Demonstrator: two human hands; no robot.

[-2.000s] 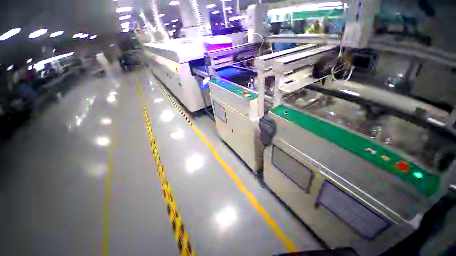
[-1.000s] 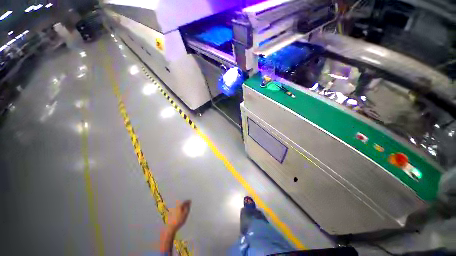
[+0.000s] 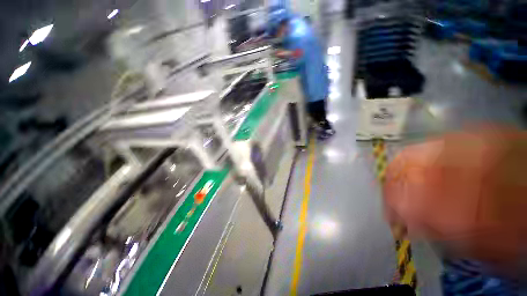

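Note:
A long conveyor machine with a green top strip [image 3: 159, 263] and pale side panels runs along my left. A red button [image 3: 200, 196] sits on the strip. My right hand [image 3: 462, 196] is a large, strongly blurred shape at the right, close to the camera. Its fingers cannot be made out, and I cannot tell whether it holds anything. My left hand is not in view.
A person in a blue smock [image 3: 306, 55] stands at the line's far part. Stacked dark trays [image 3: 390, 49] rest on a white box [image 3: 381, 118] beyond the aisle. Yellow line [image 3: 303, 219] and black-yellow tape [image 3: 404, 257] mark the grey floor.
The view has swung round; the conveyor machine now lies on my left, and the person and tray stack have come into view. A hand low in the earlier view is gone; a large blurred hand shows at right.

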